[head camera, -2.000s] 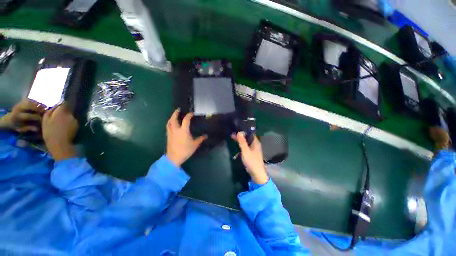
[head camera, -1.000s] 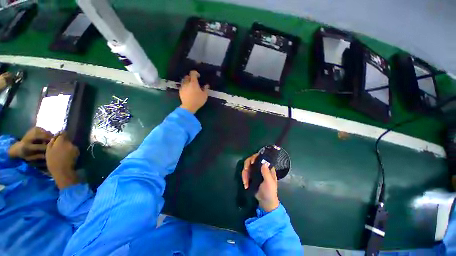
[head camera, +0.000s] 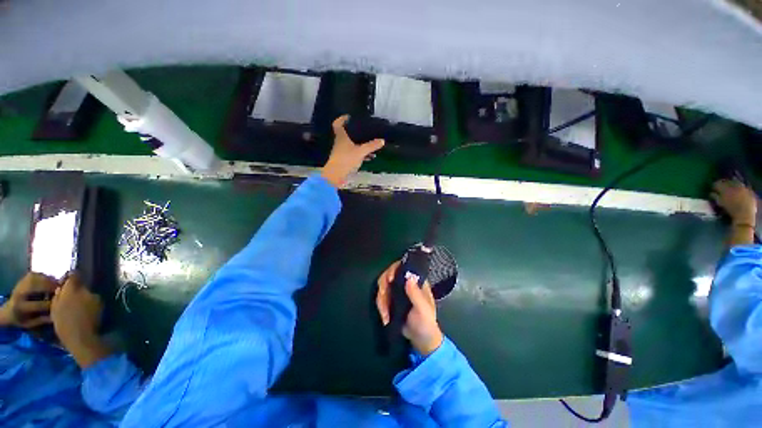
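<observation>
My left hand (head camera: 351, 157) reaches over the pale rail to the conveyor, fingers spread. It is at the near edges of two open tablet units, the left one (head camera: 286, 99) and the right one (head camera: 403, 102); I cannot tell if it touches either. My right hand (head camera: 420, 313) is shut on the black electric screwdriver (head camera: 414, 269), low over the bench. Its cable runs up towards the rail. The round dark screw tray (head camera: 443, 277) lies just right of the screwdriver, partly hidden by it.
More units lie on the conveyor (head camera: 200, 100) behind the rail (head camera: 493, 188). A white post (head camera: 159, 129) stands left. A pile of small metal parts (head camera: 150, 232) and a neighbour's hands on a unit (head camera: 57, 234) are left. Another screwdriver (head camera: 617, 355) and a neighbour's hand are right.
The unit that was before me on the bench is now off it, beyond the rail. My left hand has moved from that unit's near end rightwards to the neighbouring unit. The right hand still holds the screwdriver.
</observation>
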